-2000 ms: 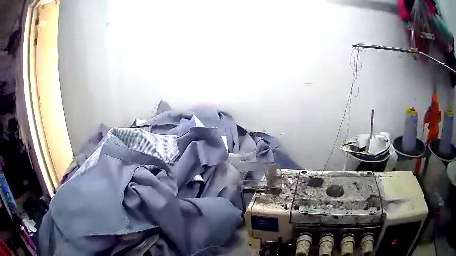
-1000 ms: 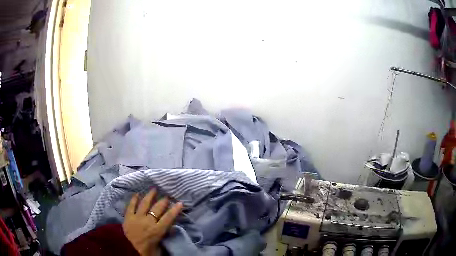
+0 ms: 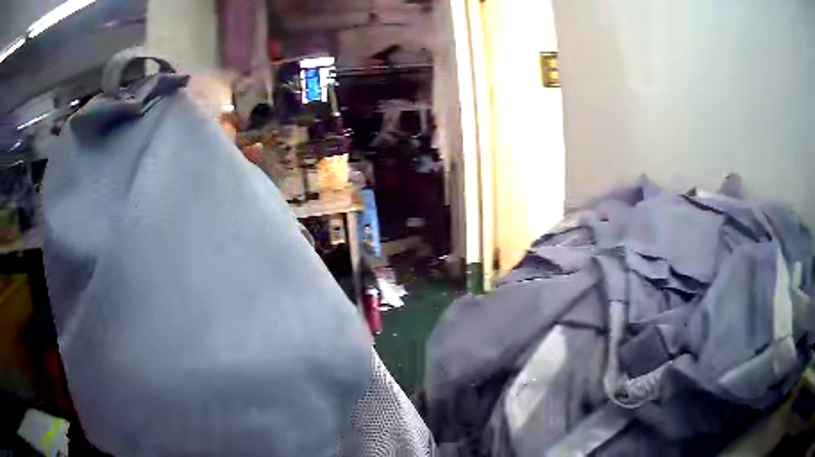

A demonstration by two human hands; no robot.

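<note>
A large grey-blue garment piece (image 3: 205,268) is spread out and raised at the left, close to the camera. It has a folded grey loop at its top and a finely patterned part (image 3: 384,415) at its lower right edge. Neither of my hands shows; I cannot tell whether the cloth hides them. A heap of grey-blue garment pieces (image 3: 679,259) lies at the right, with pale bands among the folds.
A bright doorway edge (image 3: 514,134) stands behind, beside a pale wall (image 3: 661,98). Green floor (image 3: 407,339) shows between the raised cloth and the heap. A cluttered table (image 3: 326,208) and a small lit blue screen (image 3: 313,80) are further back.
The view has swung left, so the sewing machine has left the picture. The hand seen on the patterned cloth is out of sight. A garment piece now hangs raised at the left.
</note>
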